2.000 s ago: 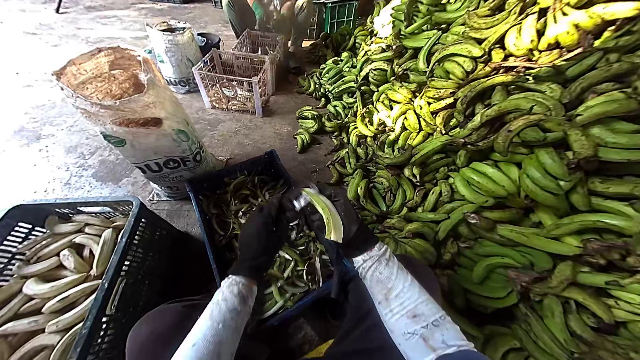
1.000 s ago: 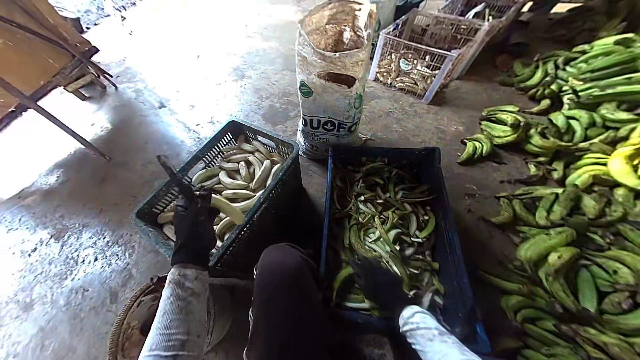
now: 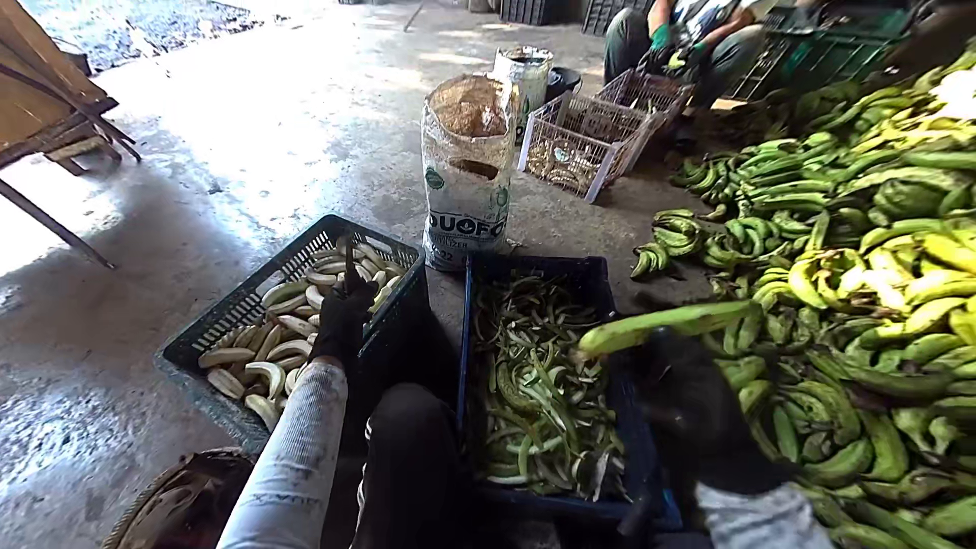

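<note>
My left hand (image 3: pixel 343 316), in a black glove, is closed round a dark narrow tool (image 3: pixel 349 255) pointing up over the green crate (image 3: pixel 194 328) of peeled plantains (image 3: pixel 290 351). My right hand (image 3: pixel 686 400), also black-gloved, grips an unpeeled green plantain (image 3: pixel 667 326) above the right edge of the blue crate (image 3: pixel 463 343). Green peels (image 3: pixel 545 389) lie in that crate. To the right spreads a big heap of green and yellow plantains (image 3: pixel 846 389). The tool's exact kind is unclear.
A printed sack (image 3: pixel 467 187) stands behind the crates, with a second sack (image 3: pixel 534 76) beyond it. Further back are pale plastic crates (image 3: pixel 568 149) and a seated person (image 3: pixel 686 46) wearing green gloves. At left is a wooden structure (image 3: pixel 46 99); a round basket (image 3: pixel 179 503) is near my left leg.
My right hand has moved from the peels in the blue crate to its right side and now holds an unpeeled plantain. A peeled plantain by my left hand has left its fingers.
</note>
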